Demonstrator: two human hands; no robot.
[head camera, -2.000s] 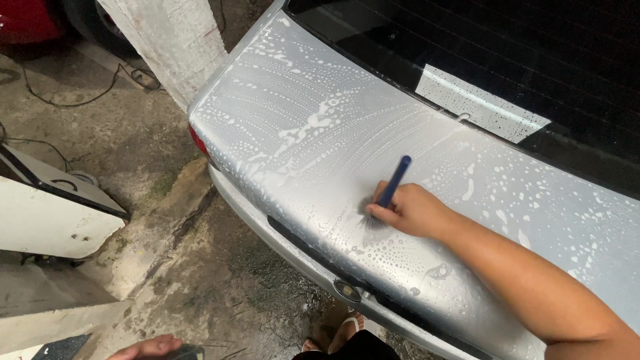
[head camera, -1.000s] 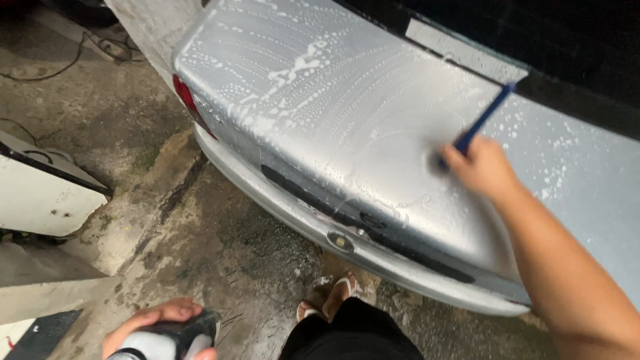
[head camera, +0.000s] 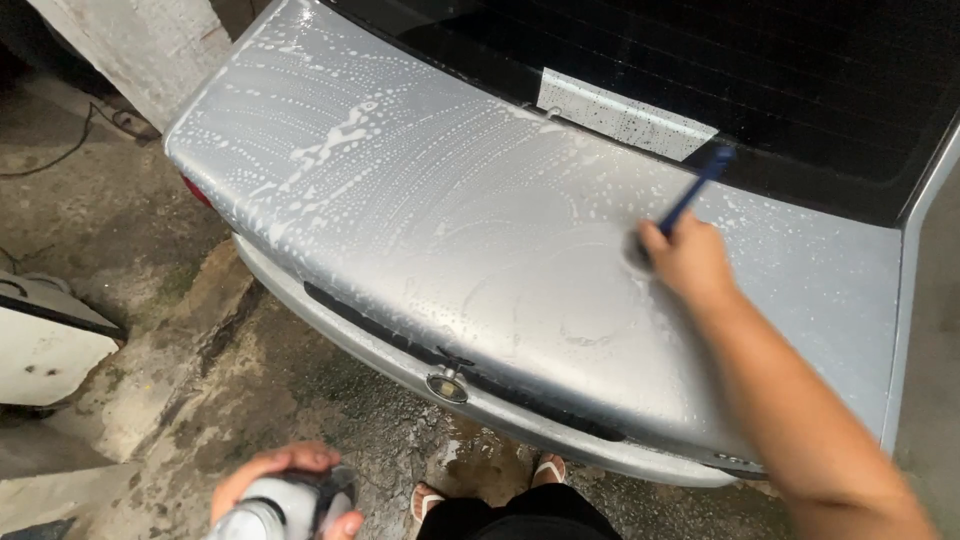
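Note:
My right hand (head camera: 694, 251) is closed around a brush with a blue handle (head camera: 697, 187), its dark, blurred head against the wet right part of a silver car's trunk lid (head camera: 525, 247). White suds and rows of droplets cover the lid's left side. Low in the view, off the rear bumper, my left hand (head camera: 262, 472) is wrapped around a container (head camera: 289, 502) with a pale body and a dark part; its lower end is cut off by the frame.
The dark rear window (head camera: 750, 67) lies beyond the lid, and the silver bumper (head camera: 337, 330) curves along the near side. A whitish pillar (head camera: 165, 52) stands by the car's left corner. A loose white panel (head camera: 52, 345) and a cable (head camera: 75, 142) are on the left.
My right hand and the brush have moved right across the trunk lid since the earliest frame. My left hand has come further into view, with the container in it.

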